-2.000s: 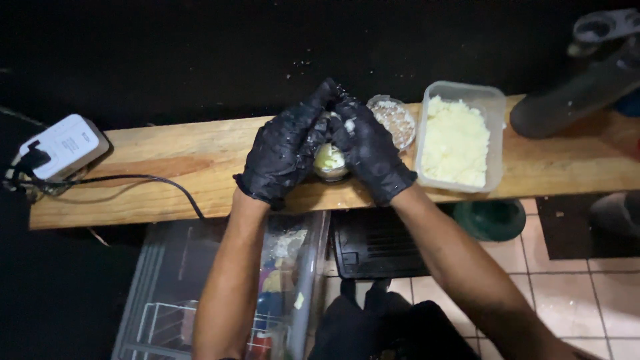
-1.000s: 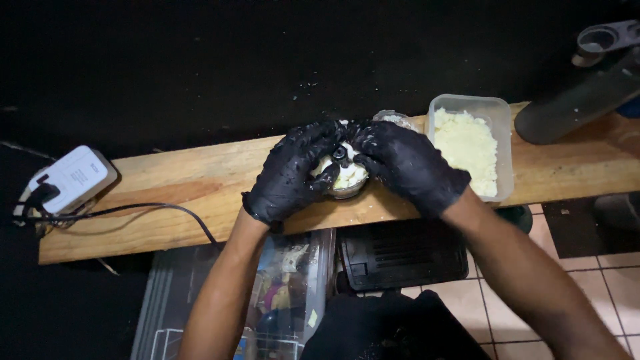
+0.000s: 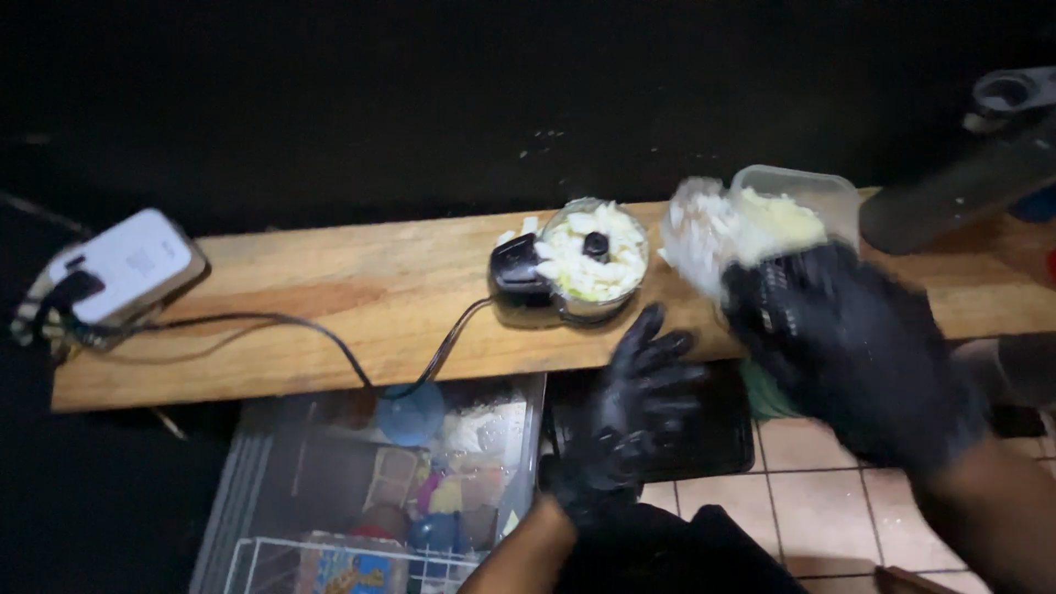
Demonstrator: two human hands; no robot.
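Note:
A small corded food chopper has a black base (image 3: pixel 521 280) and a clear round bowl (image 3: pixel 596 260) heaped with chopped white pieces around a black center hub. My left hand (image 3: pixel 643 396), in a black glove, is just below the bowl with its fingers spread, holding nothing. On the right, my black-gloved right hand (image 3: pixel 833 346) is blurred and close to a clear plastic bag (image 3: pixel 701 231) with white bits in it. Whether it grips the bag cannot be told. Behind that hand stands a clear plastic tub (image 3: pixel 833 194) of pale yellow-white grated food, partly hidden.
A narrow wooden shelf (image 3: pixel 346 247) runs along a black wall. A white power adapter (image 3: pixel 136 264) with a plugged-in cord lies at its left end. A dark cylinder (image 3: pixel 949 198) leans at the right. Below are a glass-topped freezer (image 3: pixel 330 462) and a black crate (image 3: pixel 701 429).
Both hands have left the bowl, uncovering it and the chopper base. My left hand has dropped below it; my right hand has moved right, near the bag and tub.

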